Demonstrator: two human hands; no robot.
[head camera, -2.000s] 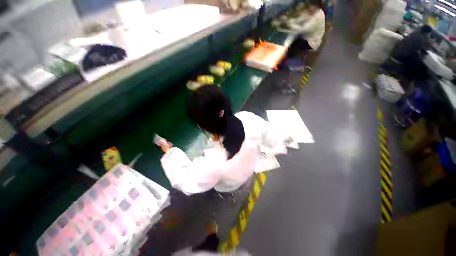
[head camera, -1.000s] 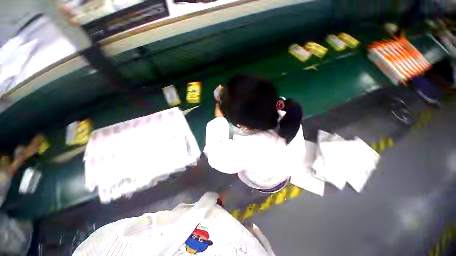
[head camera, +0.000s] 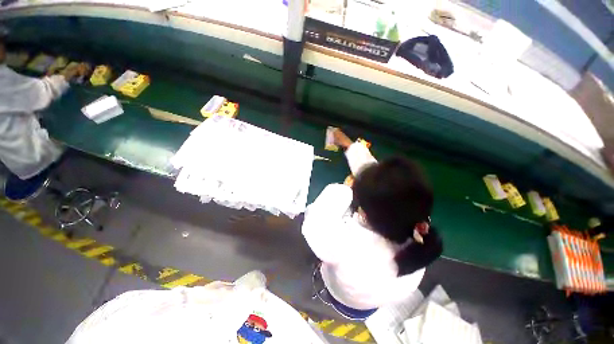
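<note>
No hand of mine shows; only my white-clothed front with a small coloured cartoon print is at the bottom edge. Nearest in front of me, a pile of white trays (head camera: 246, 164) with jagged edges stands on the green conveyor belt (head camera: 138, 138). Small yellow boxes lie along the belt: an open one (head camera: 220, 107) behind the pile, others (head camera: 131, 83) at the left and more (head camera: 514, 195) at the right. A seated person's hand touches a small pale box (head camera: 331, 139) right of the pile.
A seated person in white (head camera: 363, 235) is right of the pile, another (head camera: 23, 114) at the far left. White sheets (head camera: 431, 322) lie on the floor behind the nearer stool. An orange-striped stack (head camera: 577, 261) stands at the right. Stool legs (head camera: 81, 207) and a yellow-black floor line (head camera: 101, 254) run behind.
The view has swung left, so the tray pile now shows near the middle and the person at the far left has come into view. The nearer seated person's hand has reached forward to a small box.
</note>
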